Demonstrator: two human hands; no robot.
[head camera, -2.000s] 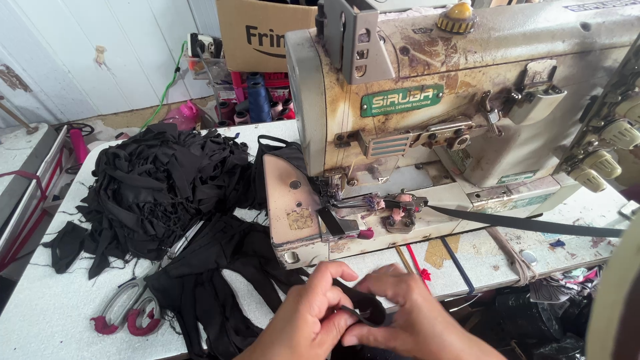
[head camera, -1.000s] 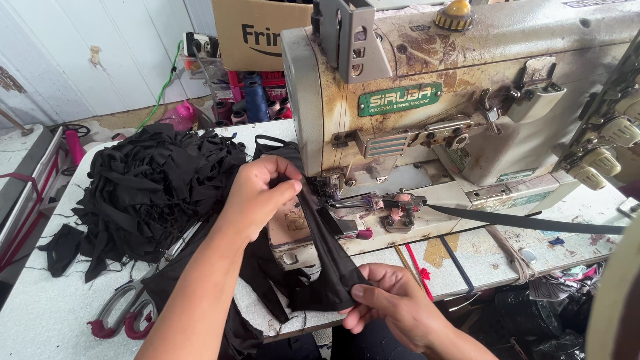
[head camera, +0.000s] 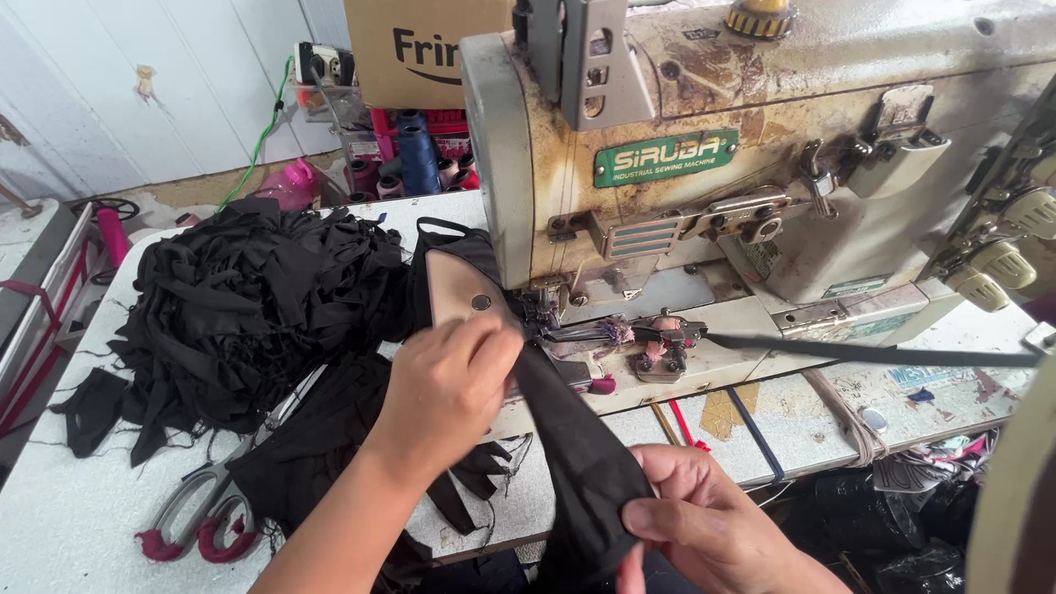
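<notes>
A black fabric piece hangs stretched between my hands in front of the Siruba industrial sewing machine. My left hand pinches its upper end close to the needle area and presser foot. Lower right, my right hand holds the fabric's wide end between thumb and fingers. A black strip runs from the right into the binder attachment on the machine bed. More black fabric lies behind the machine's left end, with a thin loop showing.
A large heap of black fabric pieces covers the table's left part. Scissors with wrapped handles lie before it, beside more black pieces. Thread cones and a cardboard box stand behind. Black bags are below the table at right.
Two seconds ago both hands were together at the table's front edge. They have since parted, my left hand moving up to the machine, the fabric now stretched between them.
</notes>
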